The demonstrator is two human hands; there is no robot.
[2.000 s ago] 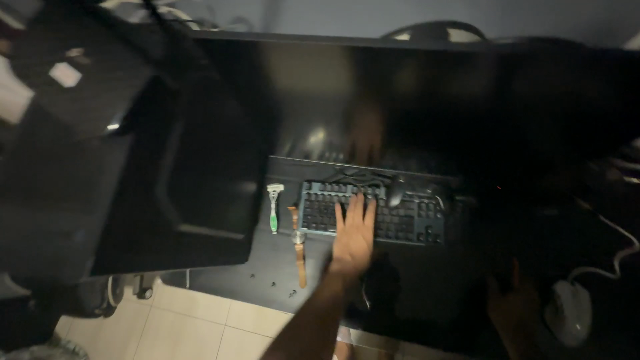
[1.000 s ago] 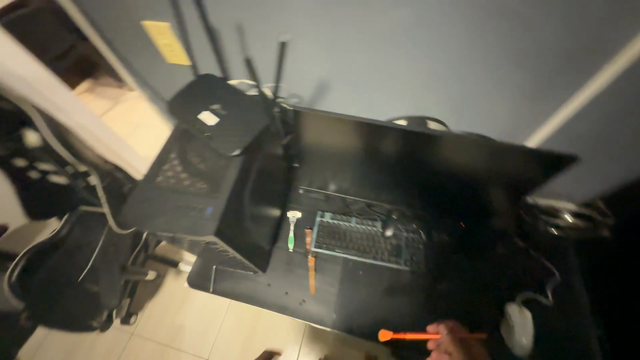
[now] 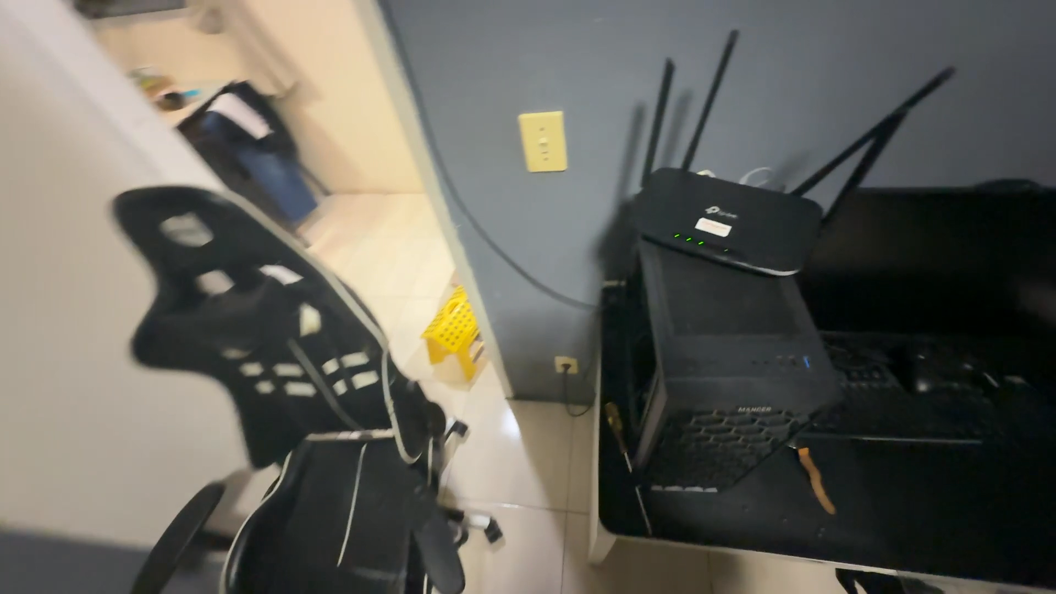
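Neither of my hands shows in the head view. A black computer tower [image 3: 726, 330] stands on the black desk [image 3: 742, 528], with a black TP-Link router [image 3: 730, 219] on top, its green lights lit and its antennas raised. To the left of the tower lies a screwdriver [image 3: 615, 421] with a yellowish handle. The brown strap of a watch [image 3: 816, 481] lies in front of the tower, its upper end partly hidden. The dark keyboard [image 3: 907, 404] and the black monitor [image 3: 940, 264] are dim at the right.
A black gaming chair [image 3: 355, 503] with white trim stands left of the desk. A yellow plastic stool [image 3: 452, 330] is on the tiled floor by the doorway. The wall holds a yellowish switch plate [image 3: 543, 142] and a low outlet [image 3: 566, 365] with a plugged cable.
The view has swung far left to the chair and doorway. The hand on the keyboard two seconds ago, and the hand with an orange tool one second ago, are out of view.
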